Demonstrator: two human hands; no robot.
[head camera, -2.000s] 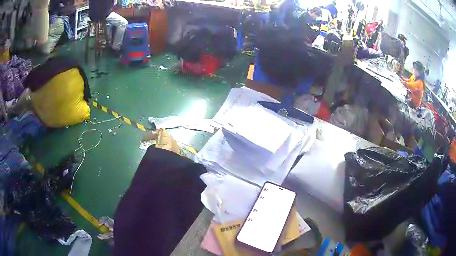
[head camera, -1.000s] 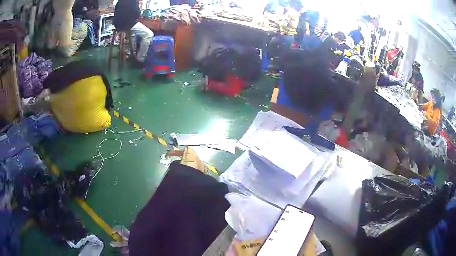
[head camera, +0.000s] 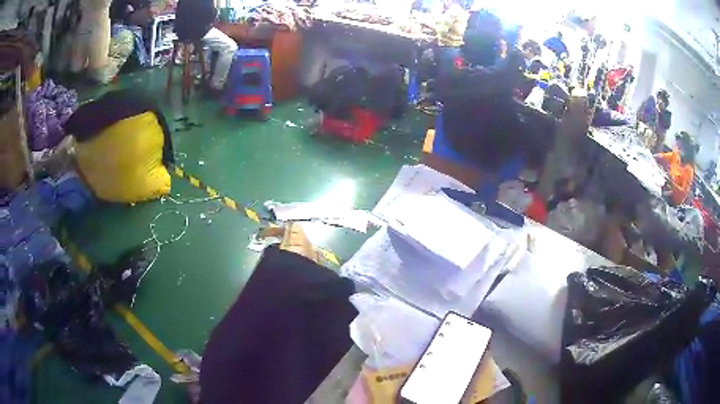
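Observation:
No hand of mine is in view. The nearest thing is a smartphone (head camera: 447, 360) with a glowing white screen and a few small dark marks along its left side. It lies on a yellow-brown kraft piece (head camera: 382, 383) with dark printed characters, near the picture's bottom edge. Part of a pink sheet (head camera: 359, 390) shows at the kraft piece's left. Beyond the phone is a messy stack of white papers (head camera: 438, 237), with a dark blue clipboard-like piece (head camera: 483, 207) on its far side. The phone's lower end is cut off or nearly so.
A shiny black plastic bag (head camera: 608, 316) lies on the table's right. Dark purple-black cloth (head camera: 276, 331) hangs beside its left edge. Beyond are green floor (head camera: 237, 158), a yellow sack (head camera: 125, 164), a blue stool (head camera: 250, 79) and a looped white cord (head camera: 158, 237). A person in orange (head camera: 676, 172) is far right.
The view has shifted, so the table and phone stand further right and slightly lower than two seconds ago. The phone and papers keep their places on the table.

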